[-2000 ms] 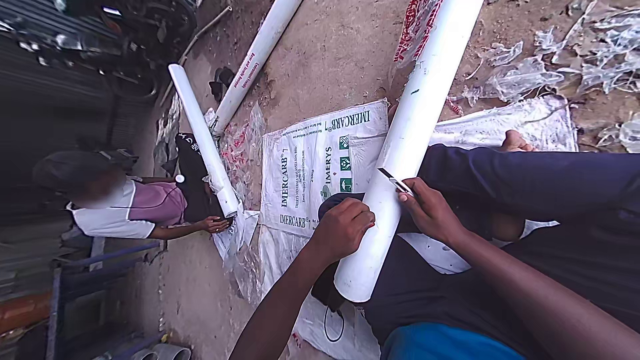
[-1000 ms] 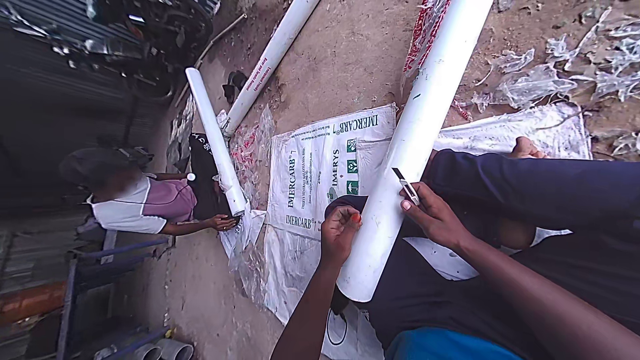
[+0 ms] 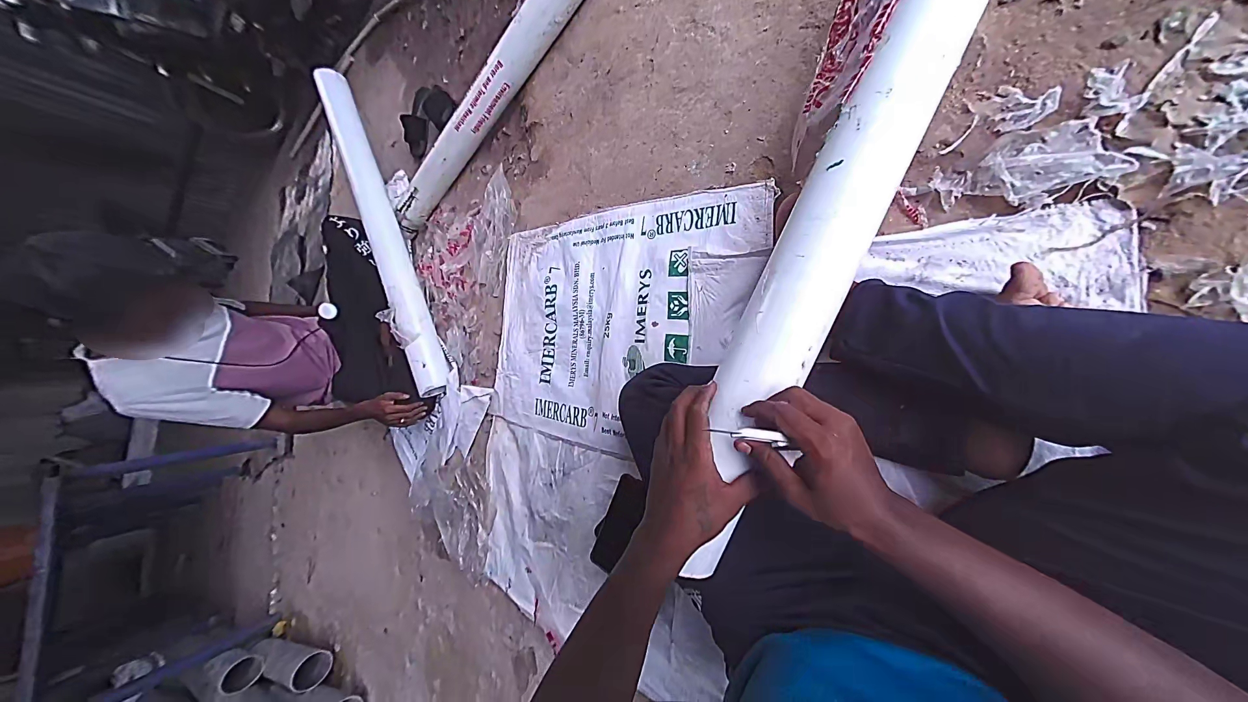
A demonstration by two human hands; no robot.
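A long white plastic pipe (image 3: 829,214) lies slanting across my lap, its lower end near my body. My left hand (image 3: 694,466) is wrapped around the pipe close to that end, with the thumb across its upper side. In my right hand (image 3: 814,453) is a slim knife (image 3: 760,436) with a pale handle, pinched between thumb and fingers. Its thin blade points left over the pipe, near the fingers of my left hand; whether it touches the surface I cannot tell. Small dark marks show farther up the pipe.
Printed white woven sacks (image 3: 595,322) are spread under my legs. At left a person (image 3: 283,361) sits with another white pipe (image 3: 380,234); a printed white pipe (image 3: 487,107) lies beyond. Torn clear plastic (image 3: 1058,161) litters the upper right. Grey pipes (image 3: 292,663) and a blue metal frame (image 3: 166,456) stand lower left.
My left hand, raised with fingers curled beside the pipe a second ago, now grips it. The knife, which pointed up and away, now lies across the pipe near my left hand.
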